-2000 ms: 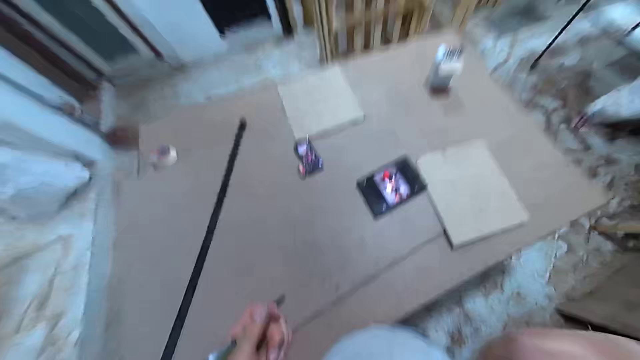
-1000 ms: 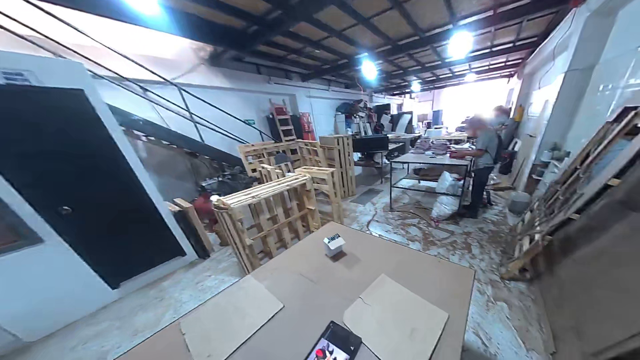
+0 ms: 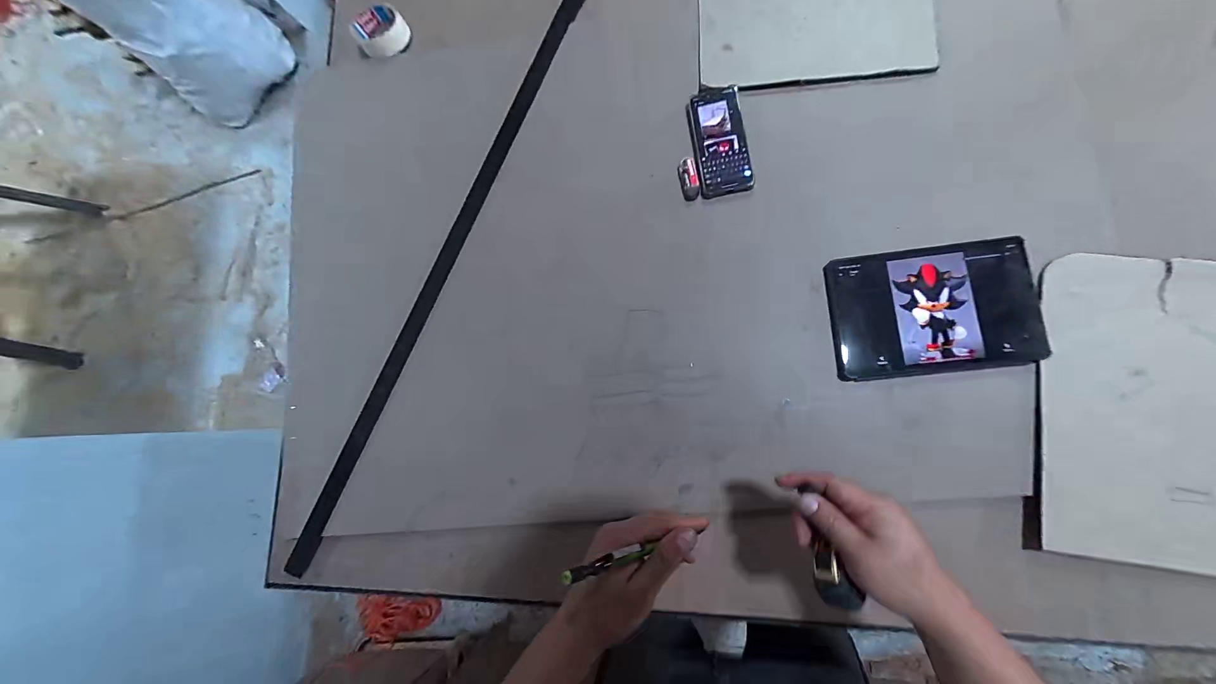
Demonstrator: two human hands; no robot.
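Observation:
My left hand grips a green and black pencil near the front edge of a brown board. In my right hand is a dark tool with a metallic part, perhaps a tape measure; the fingers hide some of it. Faint pencil lines mark the board beyond my hands. A tablet showing a black and red cartoon figure lies at the right. Farther off, a phone lies beside a small red and black object. A long black bar slants across the left side.
A roll of tape stands at the far left. One pale panel lies at the back, another at the right. Beyond the board's left edge are a stained floor, a grey bag and a light blue surface.
The view has swung from the workshop down to the board. Both hands are now in view; one second ago neither was. The dark tool now shows in my right hand.

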